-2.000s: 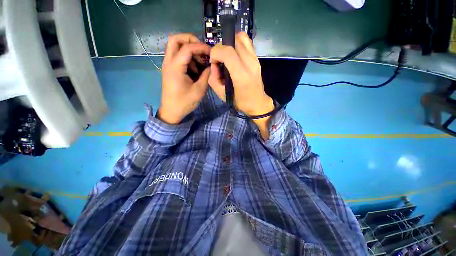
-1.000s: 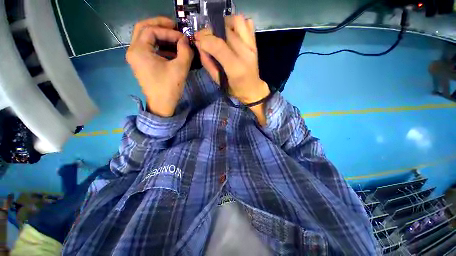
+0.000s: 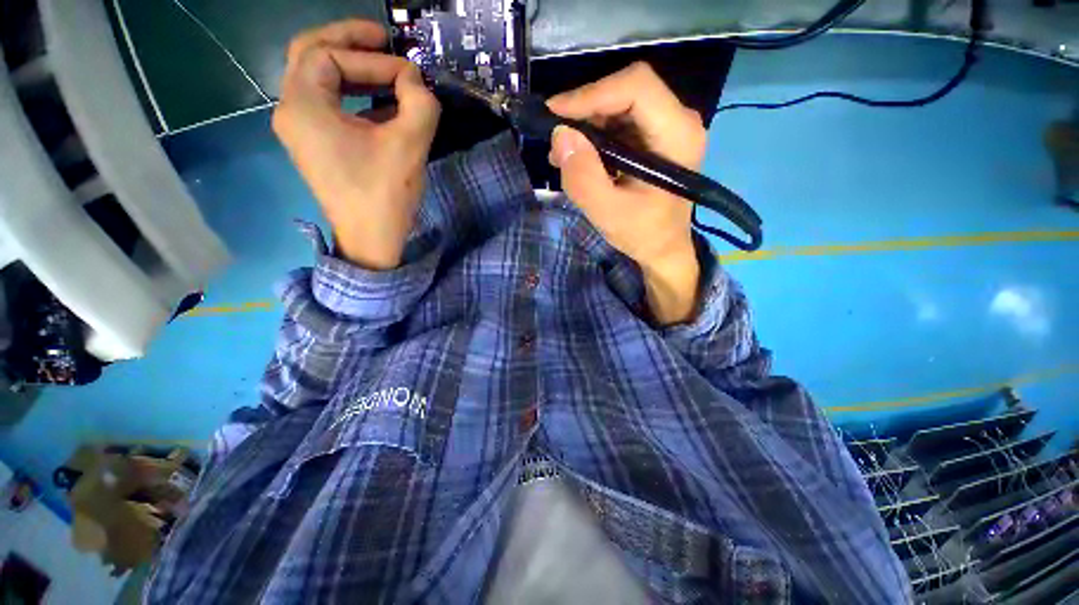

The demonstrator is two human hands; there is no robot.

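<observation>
A dark circuit board (image 3: 471, 45) with white and silver parts lies at the bench's front edge, cut off by the top of the picture. My right hand (image 3: 633, 154) holds the black soldering iron (image 3: 645, 163) like a pen, its metal tip pointing left to the board's lower left part. My left hand (image 3: 361, 130) is at the board's left edge, thumb and forefinger pinched together. What the fingertips hold is too small to tell. A thin silvery solder wire (image 3: 227, 53) runs down over the bench toward my left hand.
The green bench top (image 3: 189, 59) has a pale front edge. A thick white rack (image 3: 89, 177) stands at left with a black device unit (image 3: 47, 337). A black cord (image 3: 852, 104) hangs at right. A metal rack of boards (image 3: 964, 485) is lower right, cardboard (image 3: 124, 496) lower left.
My right hand has turned and moved right, so the iron now slants across the board's lower edge instead of standing upright in view. My left hand has shifted left in the picture with the board.
</observation>
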